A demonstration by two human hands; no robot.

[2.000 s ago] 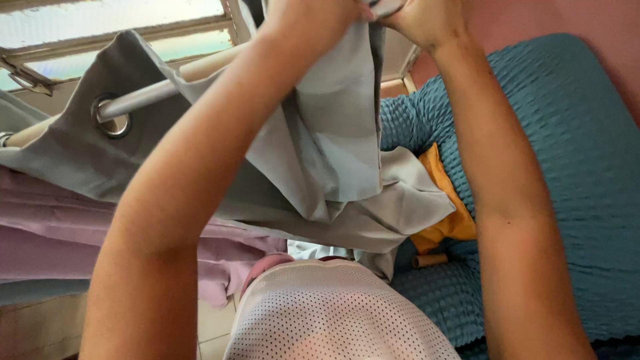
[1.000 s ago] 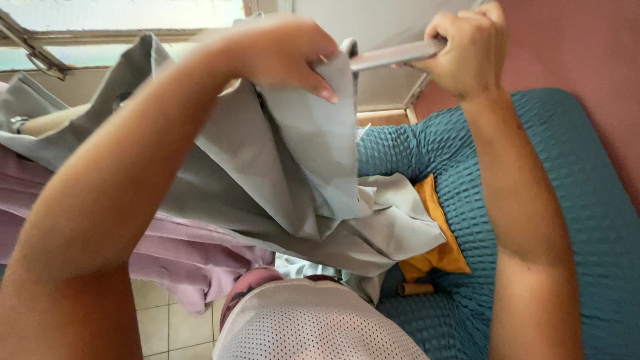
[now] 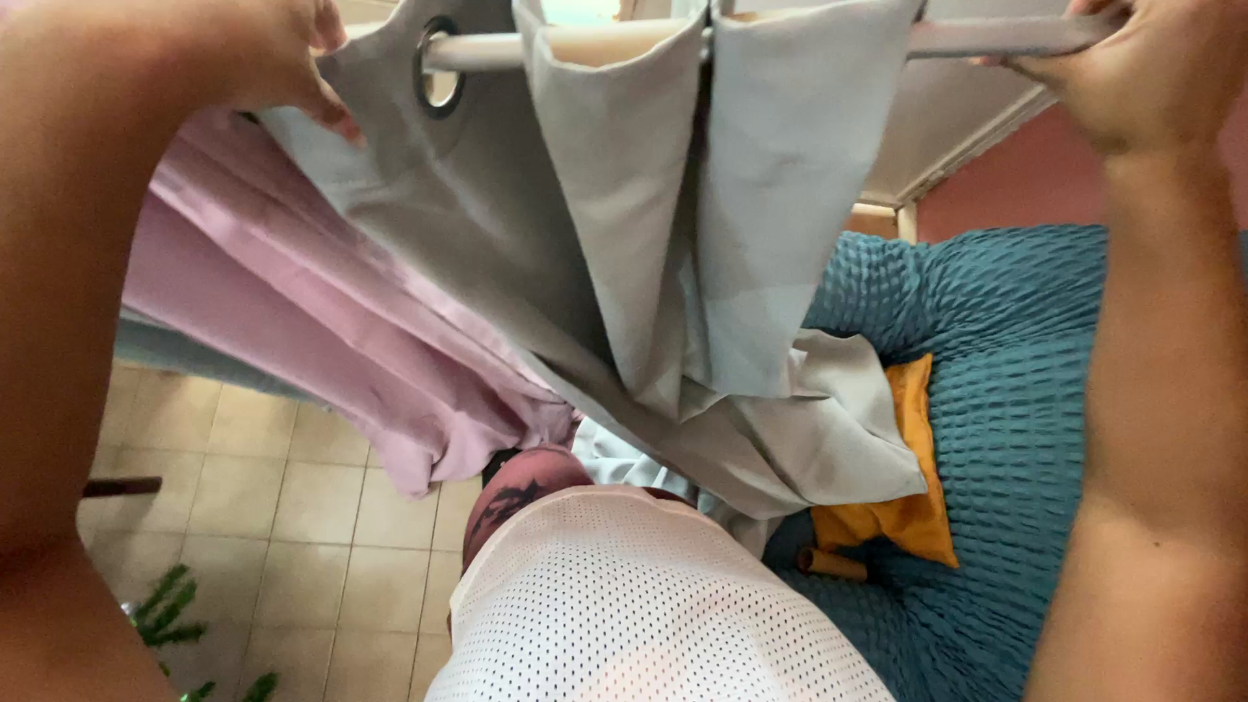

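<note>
A grey grommet curtain (image 3: 799, 175) hangs in folds from a pale curtain rod (image 3: 1004, 37), and a metal ring (image 3: 439, 68) shows around the rod near the curtain's left part. My right hand (image 3: 1141, 68) is closed around the rod, to the right of the folds. At the upper left, my left hand (image 3: 312, 78) is at the curtain's top edge beside the ring; whether its fingers pinch the cloth is not clear. Lower down, the grey cloth spreads over a blue-green textured sofa cover (image 3: 1014, 390). A pink curtain (image 3: 322, 331) hangs at the left.
An orange cloth (image 3: 916, 468) and a small brown cardboard-like tube (image 3: 834, 564) lie on the sofa. Beige floor tiles (image 3: 312, 507) show at the lower left, with green tinsel-like branches (image 3: 171, 604) at the edge. A red wall (image 3: 1014, 185) stands behind the sofa.
My left hand has moved left along the curtain's top, away from my right hand. Folds of the grey curtain now show spread on the rod between my hands. The view has shifted.
</note>
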